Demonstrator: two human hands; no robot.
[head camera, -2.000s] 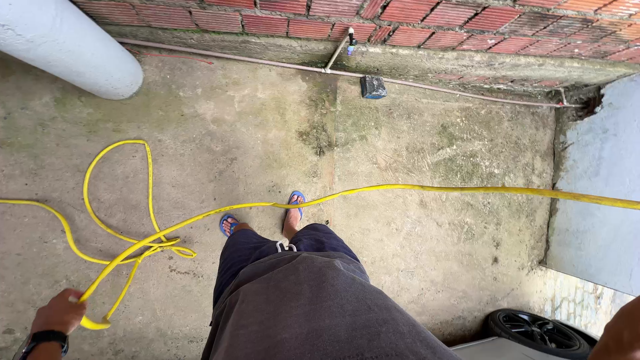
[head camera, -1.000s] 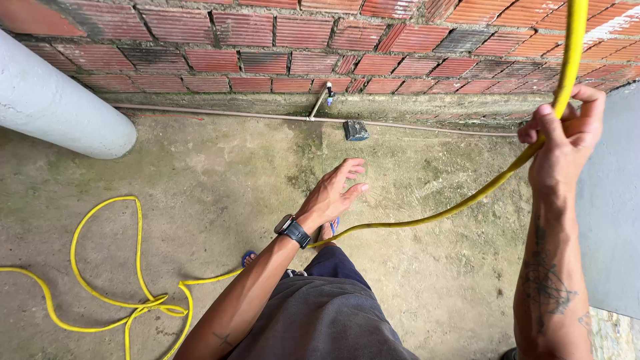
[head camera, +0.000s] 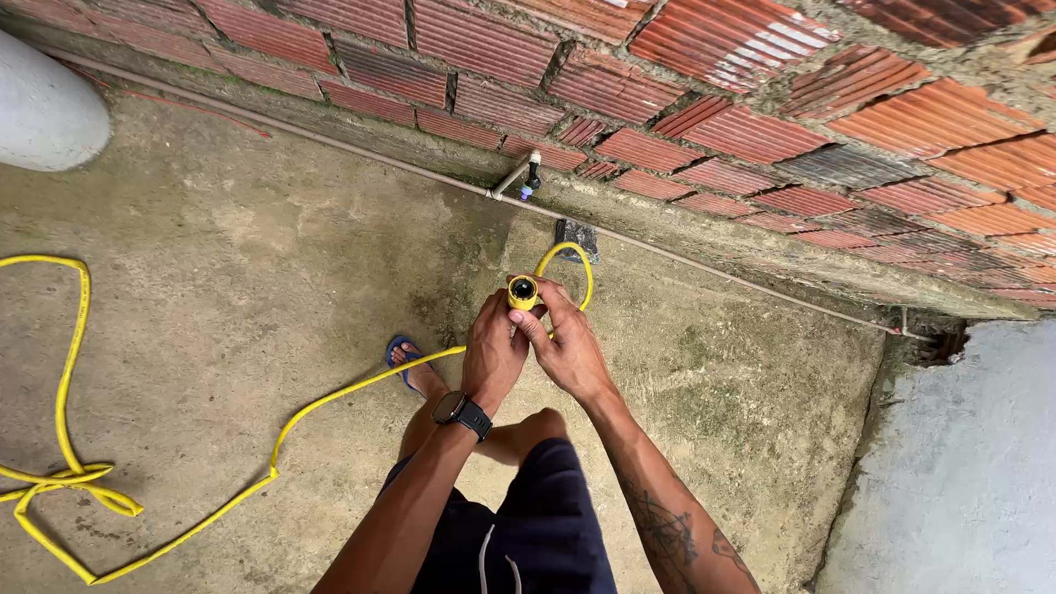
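Observation:
The yellow garden hose (head camera: 295, 417) runs from a loose tangle at the left up to my two hands and loops behind them. Its end fitting (head camera: 522, 293), yellow with a black round opening, points up toward the camera. My right hand (head camera: 568, 338) grips this end with thumb and fingers. Close beside it, my left hand (head camera: 495, 342), with a black watch on the wrist, is closed around the hose just below; its fingertips are partly hidden. A tap (head camera: 530, 177) with a purple-blue spout tip stands on the wall pipe beyond my hands.
A thin pipe (head camera: 371, 157) runs along the foot of the red hollow-brick wall (head camera: 487, 37). A dark block (head camera: 577, 241) lies on the concrete floor below the tap. A pale round column (head camera: 49, 107) stands at upper left, a grey-white wall (head camera: 949, 462) at right.
My right hand has come down from the upper right to the middle, beside my left. The hose end now shows between them, and the hose makes a small loop behind.

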